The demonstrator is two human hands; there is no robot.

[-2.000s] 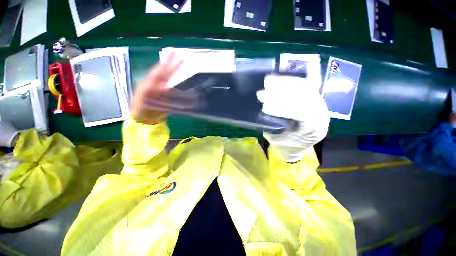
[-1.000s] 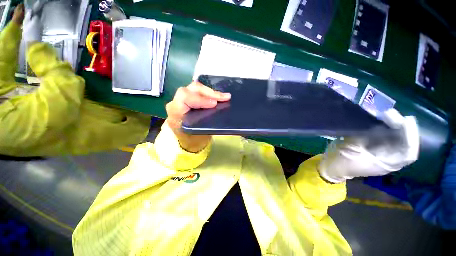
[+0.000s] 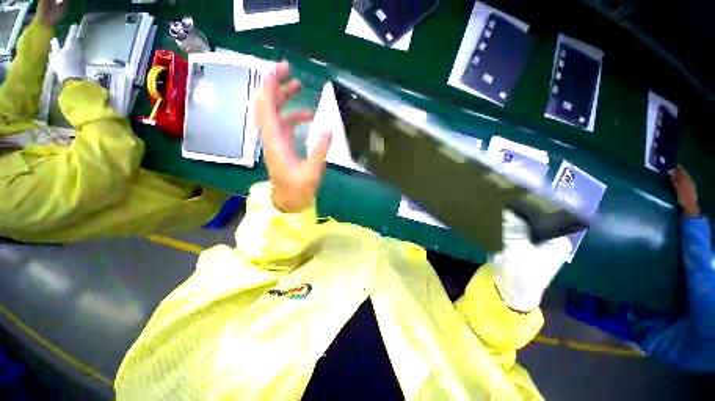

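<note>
A dark tablet back cover [image 3: 439, 168] is tilted in the air above the bench, blurred by motion, with its black inner face and small light squares partly showing. My right hand [image 3: 529, 254], in a white glove, holds it at its lower right end. My left hand [image 3: 290, 137] is bare, raised to the left of the cover, fingers apart, touching nothing. White sheets [image 3: 323, 133] lie on the bench partly behind the cover.
A stack of grey covers and white sheets [image 3: 219, 110] lies left, beside a red tape dispenser [image 3: 174, 92] and a shiny item [image 3: 186, 34]. Covers on white sheets [image 3: 495, 59] lie along the far belt. A person in yellow [image 3: 86, 157] is left, one in blue [image 3: 694, 290] right.
My left hand has let go of the cover and opened. The cover has turned from its outer face to its inner face, its right end lower, still in my right hand.
</note>
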